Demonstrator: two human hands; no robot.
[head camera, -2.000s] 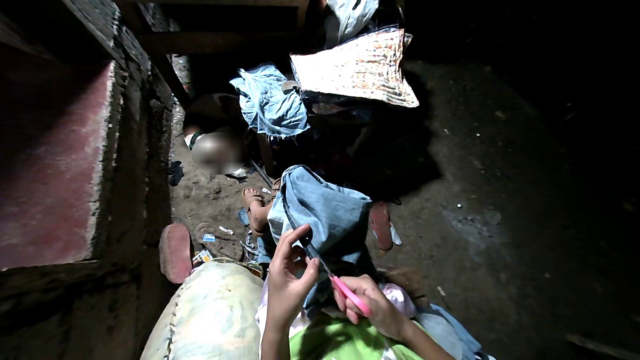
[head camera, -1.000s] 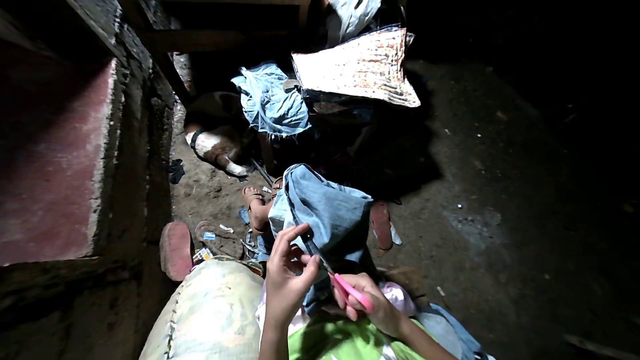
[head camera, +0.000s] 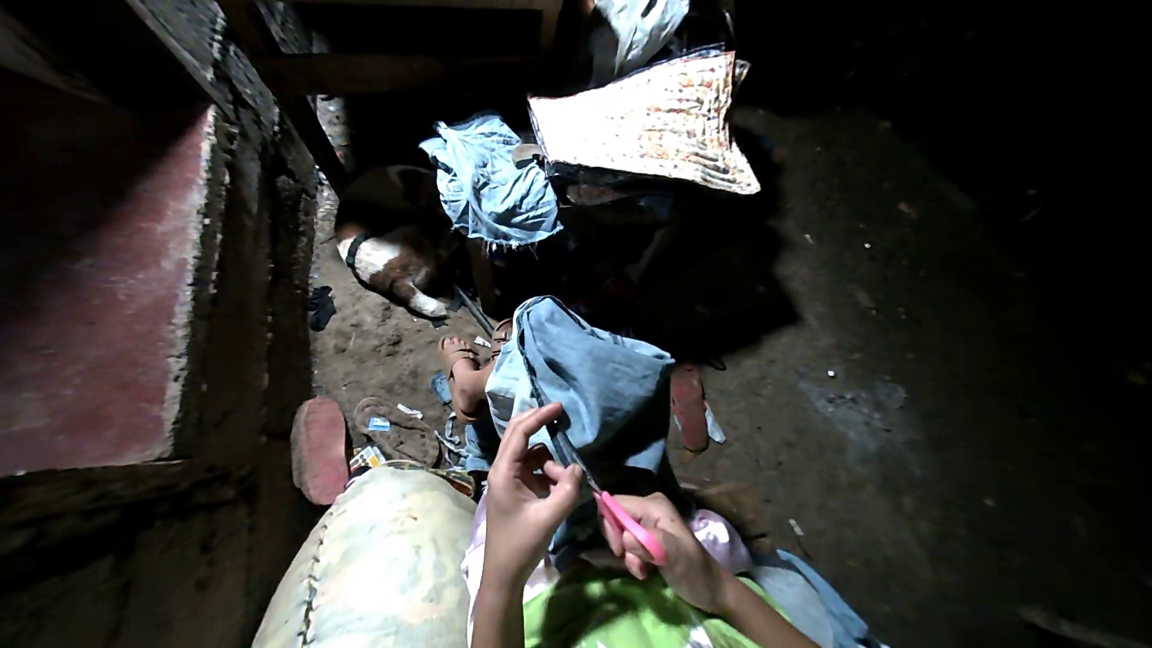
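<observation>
Blue denim cloth (head camera: 598, 382) lies draped over the lap, with a darker seam running down its left part. My left hand (head camera: 531, 495) pinches the seam edge of this denim between its fingers, near the scissor blades. Pink-handled scissors (head camera: 630, 526) are in my right hand (head camera: 661, 544), their blades pointing up and left along the seam close to my left fingertips. Whether the blades are apart is hard to tell. Light green cloth (head camera: 621, 612) lies beneath both forearms.
A stuffed, stitched sack (head camera: 396, 558) stands at lower left. Pink slippers (head camera: 319, 450) and scraps lie on the dirt floor. A brown and white dog (head camera: 396, 265) lies beyond. Frayed denim (head camera: 495, 180) and patterned cloth (head camera: 648, 121) rest on a raised surface ahead. A red ledge (head camera: 99, 297) is at left.
</observation>
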